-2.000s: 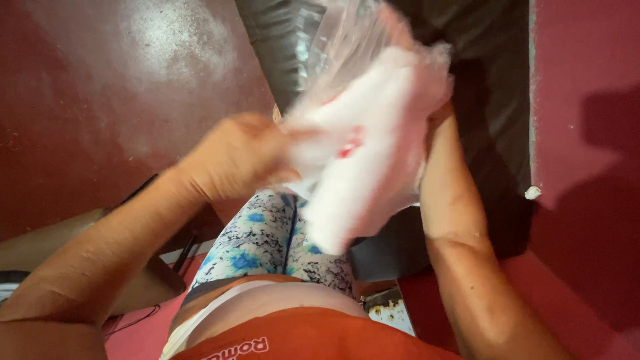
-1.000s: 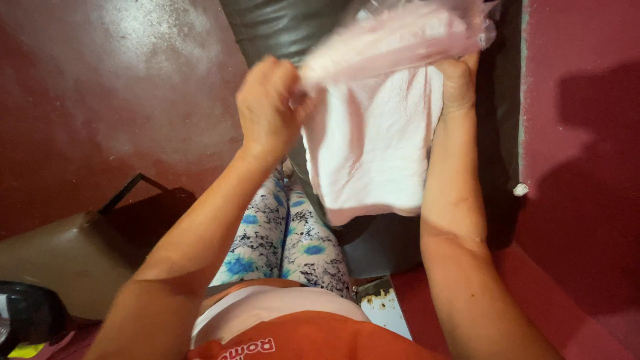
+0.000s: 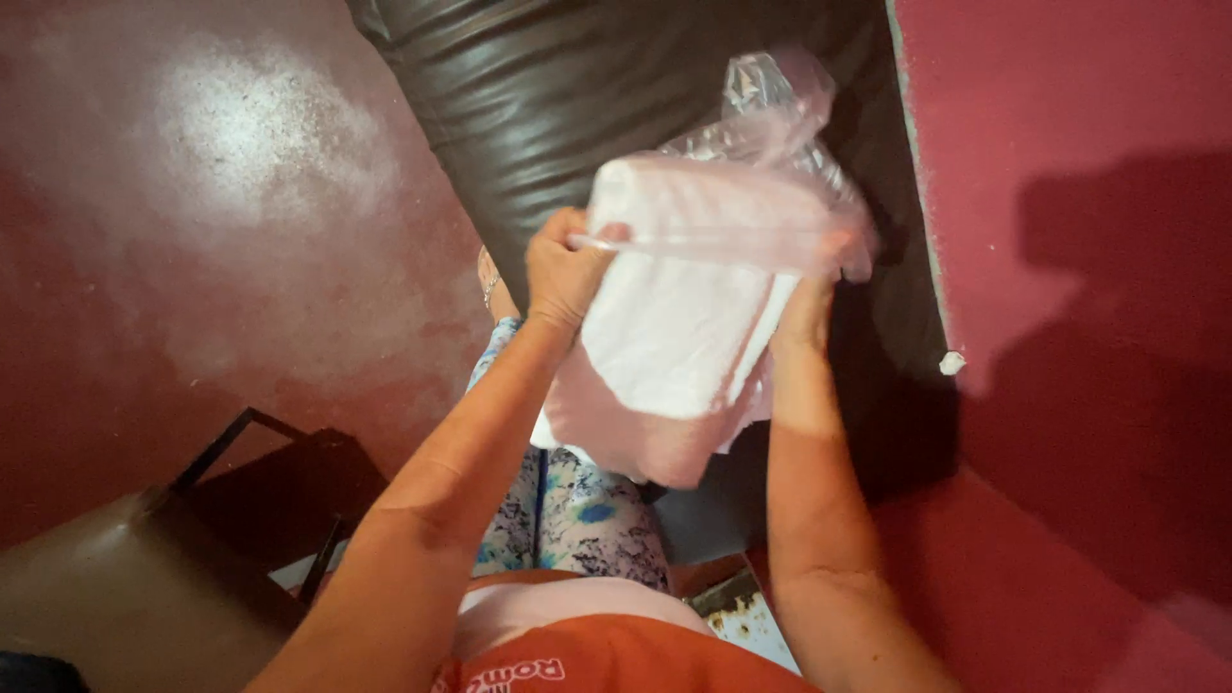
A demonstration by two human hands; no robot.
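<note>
A folded white cloth (image 3: 664, 337), perhaps a towel, is partly inside a clear plastic bag (image 3: 770, 115), held above my lap. My left hand (image 3: 568, 265) grips the edge of the bag at the cloth's left side, thumb on top. My right hand (image 3: 813, 289) is at the right side, its fingers under the plastic and against the cloth. The bag covers the upper part of the cloth, and its crumpled end sticks up at the far side. Blur hides the right fingertips in part.
A dark brown padded surface with a leather-like cover (image 3: 520, 106) lies beyond the cloth, against a red wall (image 3: 1068, 106). At the lower left stands a brown seat (image 3: 125, 577) with a black metal frame. A small white lump (image 3: 951, 363) is at the padded surface's right edge.
The cloth showed a long uncovered length below the bag one second ago; now plastic spans its upper part between my hands. My view has shifted somewhat.
</note>
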